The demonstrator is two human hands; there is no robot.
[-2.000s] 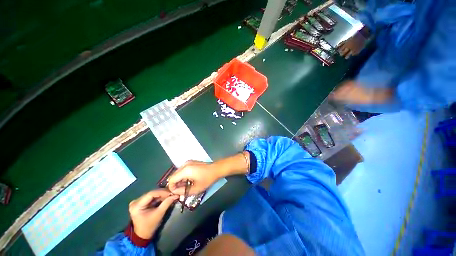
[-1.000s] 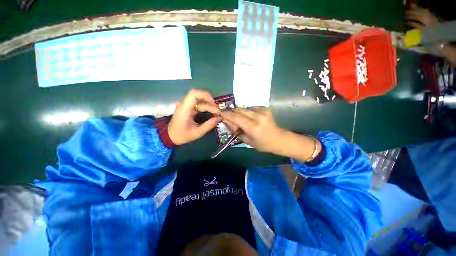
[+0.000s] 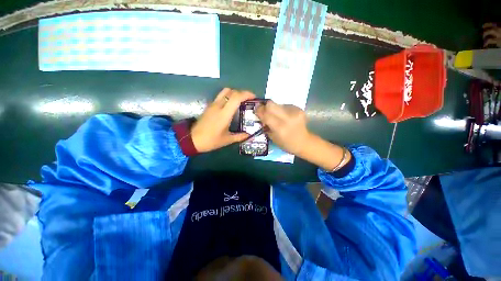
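Note:
The open phone assembly [image 3: 254, 144], dark red frame with a silver board, lies upright in front of me at the centre. My left hand [image 3: 217, 123] grips its left side with thumb and fingers. My right hand [image 3: 283, 127] is over its upper right part, slightly blurred, fingers closed on the dark tweezers [image 3: 255, 133], which lie across the board; their tip is hidden. The narrow sticker sheet [image 3: 296, 55] with rows of grey patches stands just right of the phone, its lower part behind my right hand.
A wider pale blue-white sticker sheet [image 3: 129, 44] lies at the upper left. The red parts bin [image 3: 387, 90] is at the right, with small white parts [image 3: 365, 99] scattered beside it. Phone units [image 3: 477, 118] and another person's blue sleeve [image 3: 475, 206] are at the right edge.
The view has turned and moved. My left hand has gone from pinching near my right fingers to holding the phone's side. My right hand has moved to the phone's upper part, uncovering more of the board.

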